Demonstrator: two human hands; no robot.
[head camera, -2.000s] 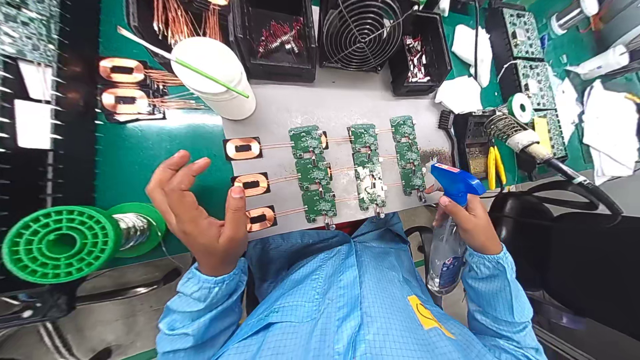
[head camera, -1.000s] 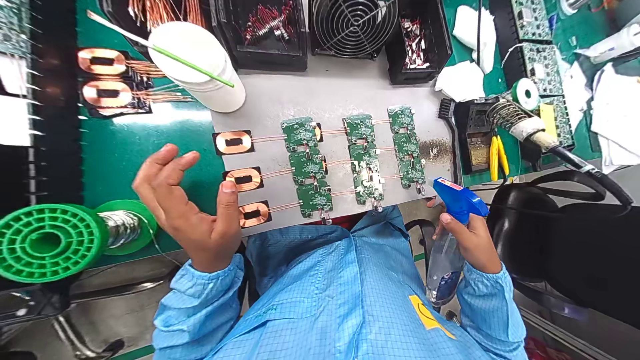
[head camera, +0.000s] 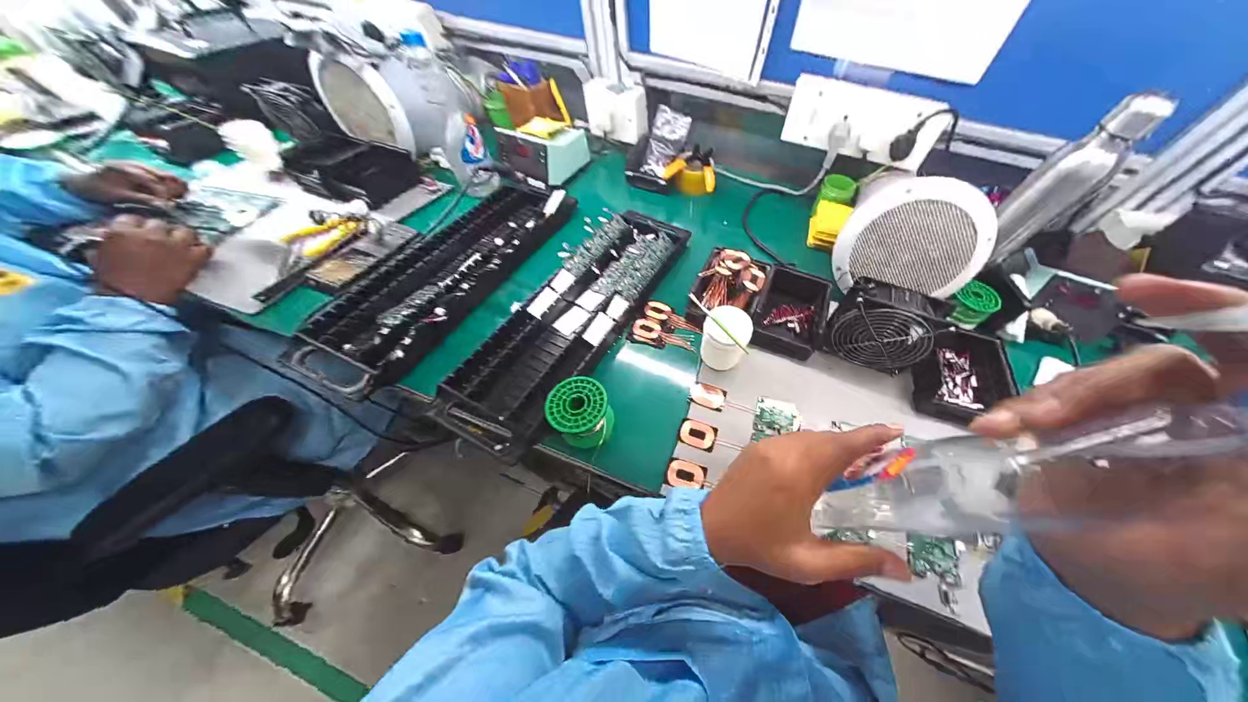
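Observation:
A clear spray bottle (head camera: 960, 483) is held tilted nearly on its side above the work mat. My left hand (head camera: 780, 502) is around its base end, thumb and fingers on either side. My right hand (head camera: 1121, 517), blurred and close to the camera, grips it toward the other end; its spray head cannot be made out. Beneath and beside the hands lie green circuit boards (head camera: 775, 417), partly hidden. Copper coils (head camera: 697, 435) on dark backings are wired to boards along the mat's left edge.
Behind the mat (head camera: 819, 390) stand a white tub (head camera: 726, 338), parts bins (head camera: 792, 310) and a black fan (head camera: 880, 333). Left are a green wire spool (head camera: 577, 408) and long black board racks (head camera: 575, 322). A co-worker's hands (head camera: 151, 244) work at the far left.
The view has swung far to the left. My left hand, empty before, has come to the spray bottle. The bottle, upright in my right hand before, is now tilted over.

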